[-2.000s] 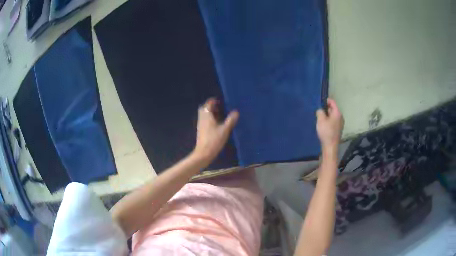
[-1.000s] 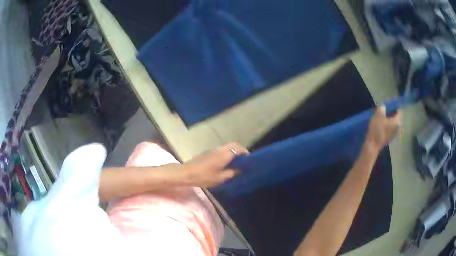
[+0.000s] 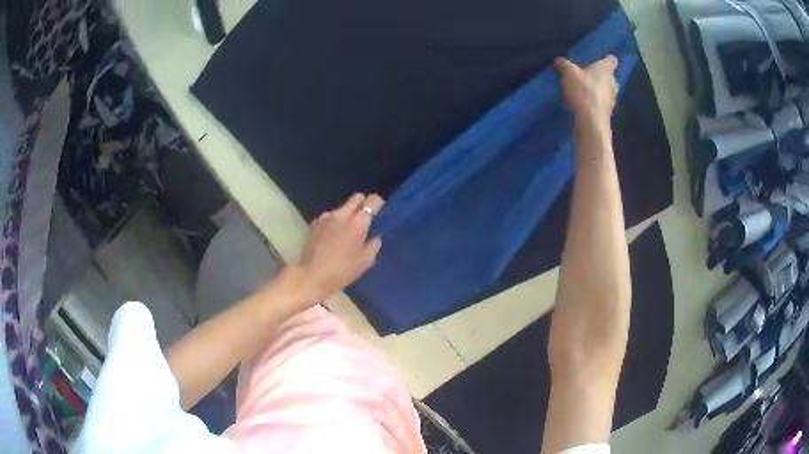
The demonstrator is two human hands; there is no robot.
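A dark blue panel [image 3: 443, 266] lies creased and partly folded at a slant over a wide black panel [image 3: 355, 97]. My left hand [image 3: 341, 239] is at its near upper corner, fingers bent around the edge. My right hand [image 3: 590, 89] is at its far end, thumb and fingers apart with blue cloth between them; whether they grip it is unclear. Another black panel [image 3: 550, 381] with a curved outer edge lies lower right, separated by a strip of table.
The pale cream table [image 3: 239, 177] has its near edge along my body. Tied grey and black bundles [image 3: 745, 160] line the right side. A heap of printed dark strips [image 3: 115, 133] is beyond the edge at left. A small dark and white object [image 3: 208, 19] lies at the top.
The blue panel held over the lower right black panel is now over the upper one. My right hand has moved up and left. The blue panel seen spread there is no longer visible as such.
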